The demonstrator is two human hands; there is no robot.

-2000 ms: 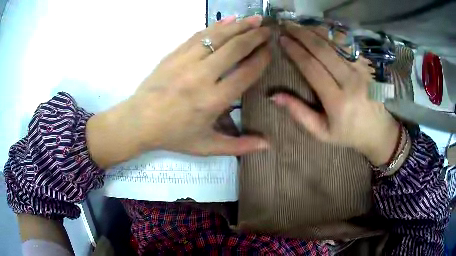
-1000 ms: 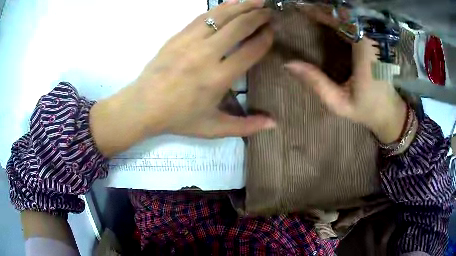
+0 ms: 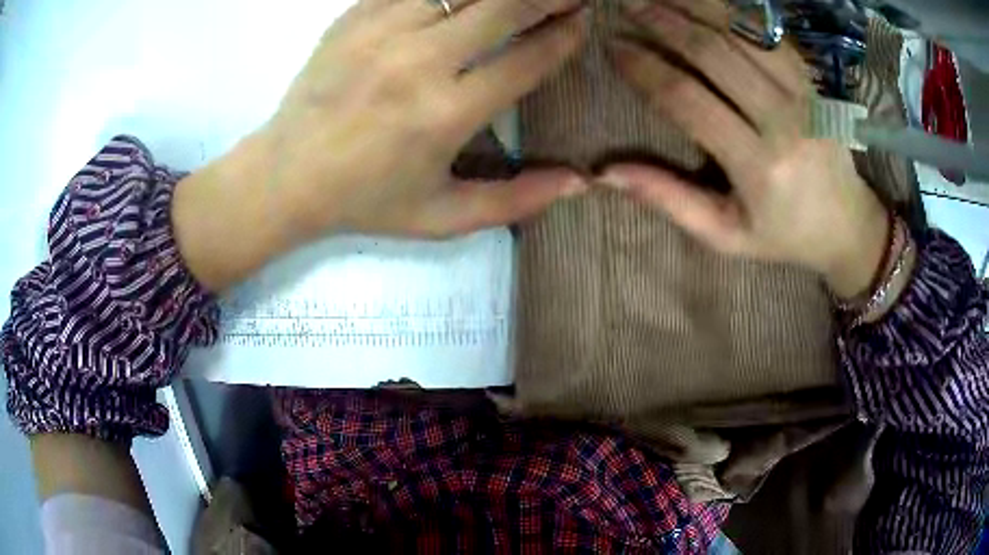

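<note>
A brown fine-ribbed garment panel point(image 3: 672, 325) lies on the white machine table, and its lower part hangs over the front edge. My left hand point(image 3: 401, 130) is spread flat with its fingertips and thumb tip on the panel's left side. My right hand point(image 3: 748, 163) is spread on the panel's right side. The two thumb tips almost meet at the middle of the cloth. The fingertips of both hands are near the top edge of the picture. The needle area is not visible.
Metal machine parts point(image 3: 830, 49) stand at the upper right, with a pale ribbed block point(image 3: 837, 121) beside my right hand. Red-handled snips point(image 3: 942, 95) lie at the far right. A printed ruler scale point(image 3: 369, 325) runs along the table's front edge. A checked garment point(image 3: 466, 466) is below.
The panel has moved up and away from me, towards the machine. My left hand has moved up with it. My right fingers, bent under the machine earlier, now lie spread on the cloth.
</note>
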